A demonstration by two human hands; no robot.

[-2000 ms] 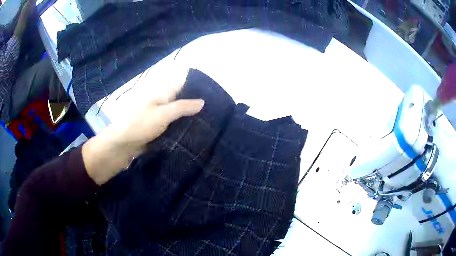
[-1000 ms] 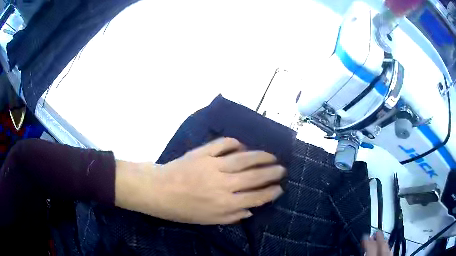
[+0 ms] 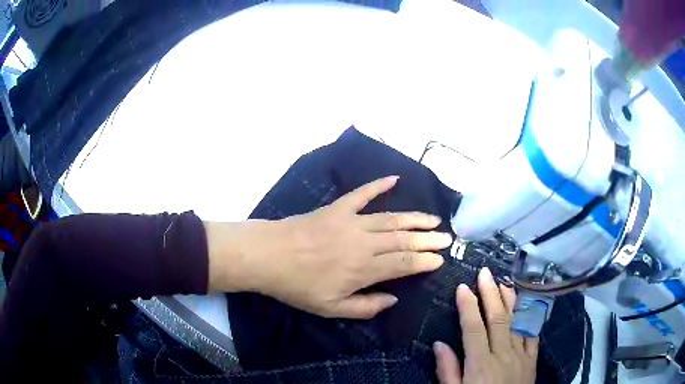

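Note:
The dark checked fabric panel [image 3: 443, 300] lies on the white bed, with plain dark cloth [image 3: 398, 169] over its upper part, pointed at the top. My left hand [image 3: 338, 251] lies flat on the plain cloth, fingers spread, tips close to the presser foot [image 3: 458, 248]. My right hand [image 3: 492, 337] lies on the checked cloth at the bottom right, fingers apart, just below the foot. The cloth's right edge runs under the sewing machine head [image 3: 556, 165]. The needle point cannot be made out. A grey-blue translucent block [image 3: 532, 315] hangs beside my right fingers.
A dark checked work bundle [image 3: 82, 82] lies along the far left table edge. A ruler strip [image 3: 188, 328] shows at the near edge. A grey metal block [image 3: 644, 355] and a thin black strip [image 3: 586, 349] lie at the lower right. A magenta blur is at the top right.
The cloth now reaches the presser foot. My left hand has spread its fingers and moved slightly up and right. My right hand has come from the lower right edge onto the cloth.

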